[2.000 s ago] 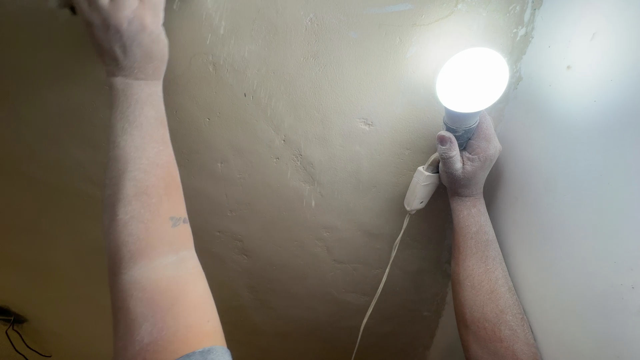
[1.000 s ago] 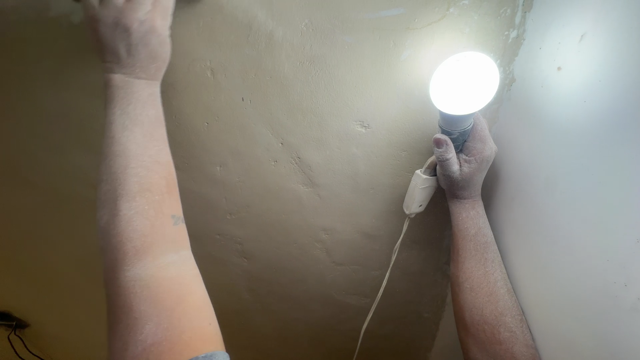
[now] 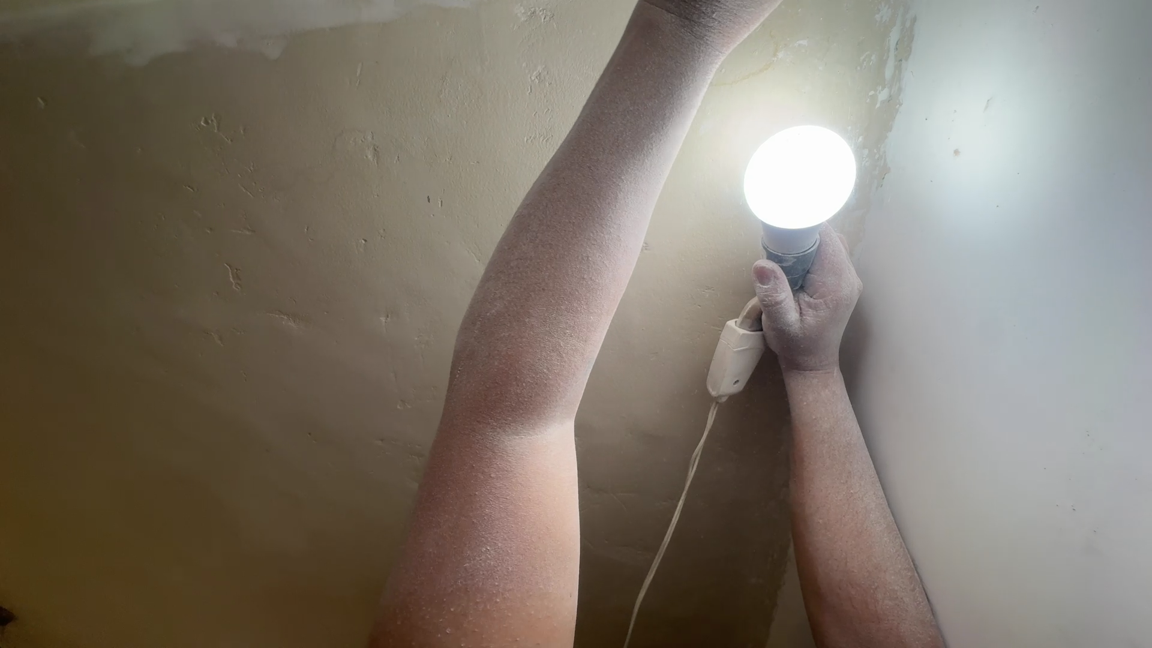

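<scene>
My left hand (image 3: 715,13) is raised to the top edge of the view, where only its wrist end shows; the fingers and anything in them are out of sight. The bare forearm crosses in front of a beige plastered surface (image 3: 297,360). On the right, my right hand (image 3: 810,301) is shut around the grey socket (image 3: 792,259) of a lit light bulb (image 3: 799,177), thumb at the left side. A white plastic cord connector (image 3: 735,358) hangs beside that hand, with a thin twisted cord (image 3: 670,531) running down from it. Pale dust coats both arms.
A smooth whitish wall (image 3: 1017,387) meets the beige surface along a rough, chipped edge (image 3: 893,81) at the right. Dents and scratches mark the beige plaster. A whitish patch (image 3: 171,27) spreads along the top left. Something small and dark (image 3: 5,616) shows at the lower left edge.
My left hand and forearm have moved from the upper left toward the right, nearer the bulb. The right hand keeps its hold on the socket. The view has shifted somewhat.
</scene>
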